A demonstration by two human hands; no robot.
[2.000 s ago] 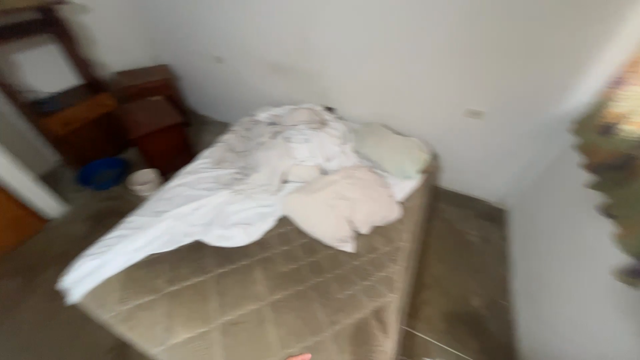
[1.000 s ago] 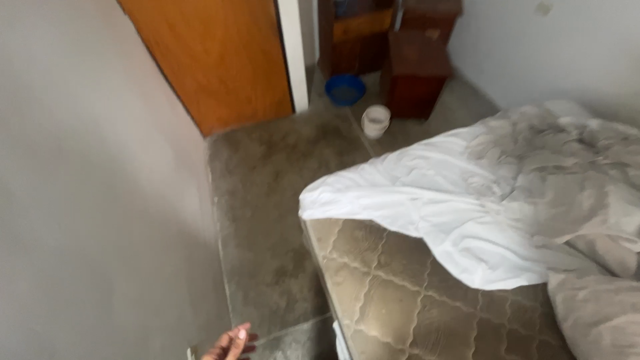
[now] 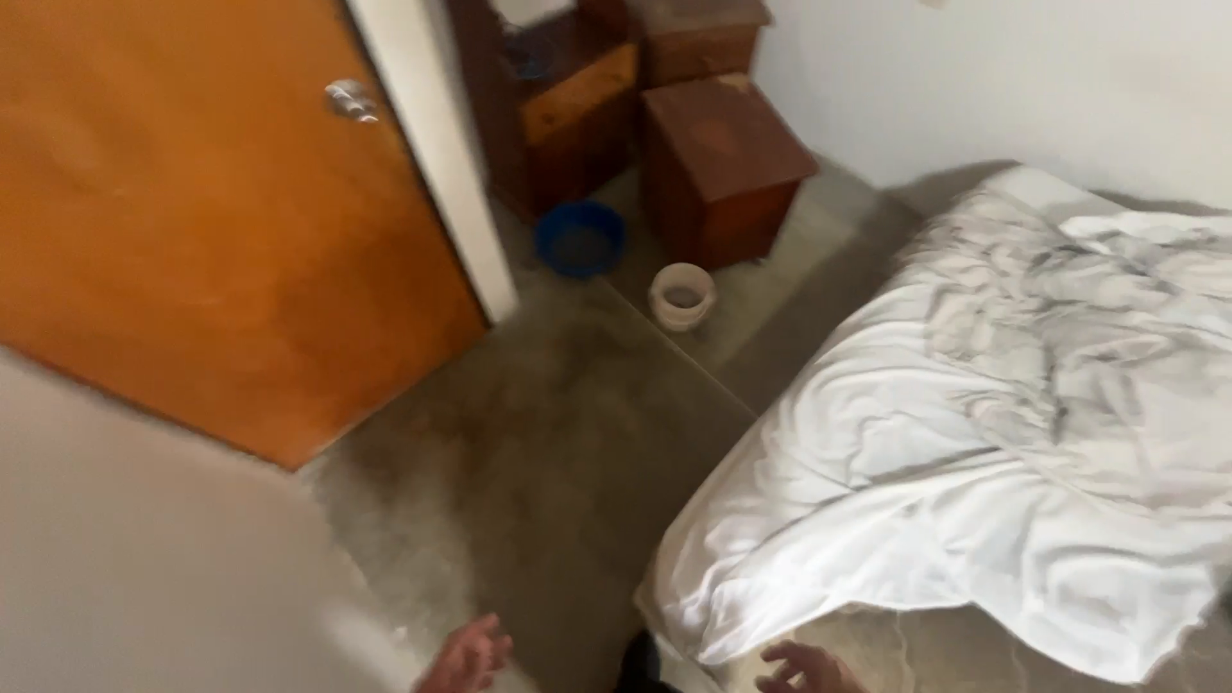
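At the bottom edge my left hand [image 3: 469, 656] is over the floor by the wall, its fingers apart and holding nothing. My right hand [image 3: 804, 669] is just below the hanging edge of a rumpled white sheet [image 3: 866, 500], over the bare corner of the quilted mattress [image 3: 914, 640]; its fingers are loosely curled with nothing visible in them. The sheet covers most of the visible bed. A dark shape, perhaps a foot [image 3: 638, 662], shows between the hands.
An orange wooden door [image 3: 212, 212] with a metal knob [image 3: 352, 100] stands at left. A blue basin [image 3: 580, 239] and a white bucket [image 3: 682, 296] sit on the floor beside a brown wooden cabinet [image 3: 731, 154]. A pale wall [image 3: 154, 539] borders the lower left.
The view has swung left from the bed, then moved nearer the door and basin. Only one hand showed clearly a second ago; now both are in view.
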